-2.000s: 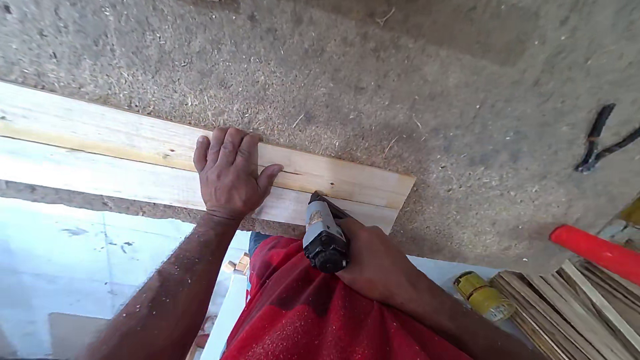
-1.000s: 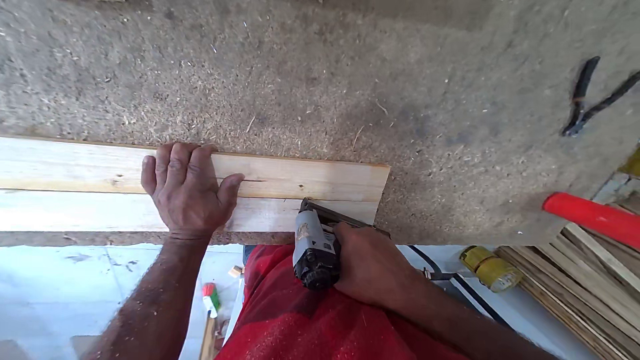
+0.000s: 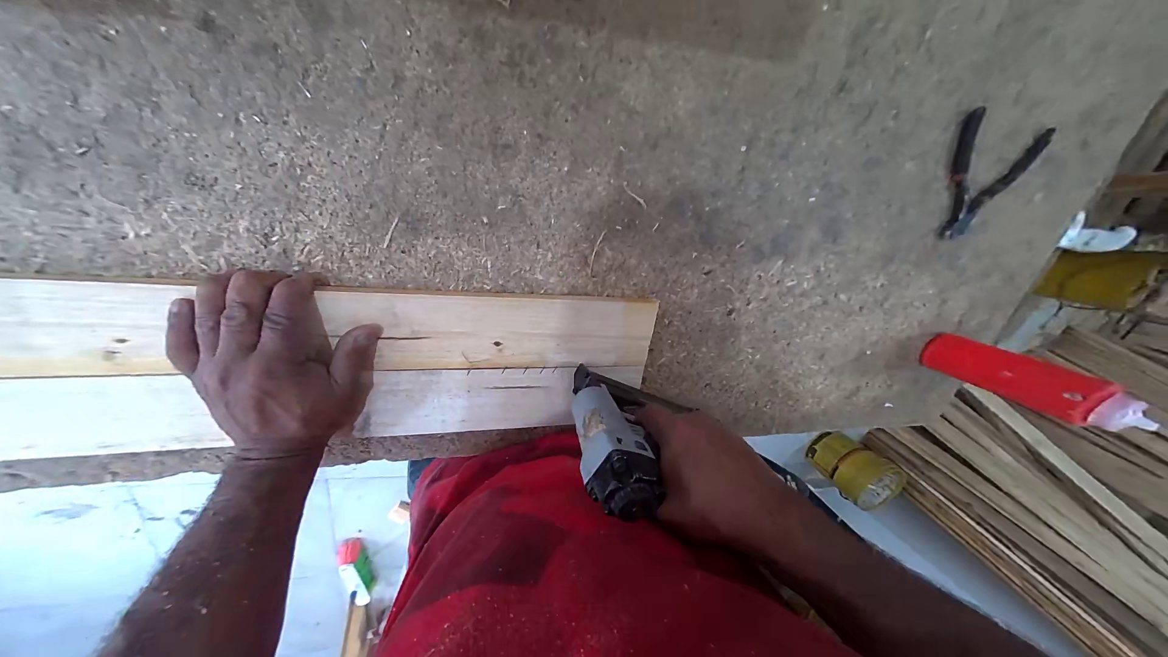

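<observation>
Two pale wooden boards [image 3: 511, 330] lie side by side along the near edge of the particleboard worktop [image 3: 511, 173]. My left hand [image 3: 274, 365] rests flat across both boards, its fingertips over the far edge and its thumb apart. My right hand [image 3: 712, 465] grips a grey and black pneumatic nailer [image 3: 616, 447], its nose touching the seam between the boards near their right end. Several short dark marks run along the seam left of the nose. The fingers around the nailer's handle are partly hidden.
Pliers with dark handles [image 3: 963, 182] lie spread at the far right. A red plastic bottle [image 3: 1022, 370] lies at the worktop's right edge. Beyond it are stacked wood strips [image 3: 1058, 511] and a yellow cylindrical object [image 3: 858, 470]. A red, white and green container [image 3: 354, 568] is below, at the left.
The view has shifted. The nailer's nose, in my right hand, now meets the seam; one second ago it was over the nearer board. My left hand still lies on the boards.
</observation>
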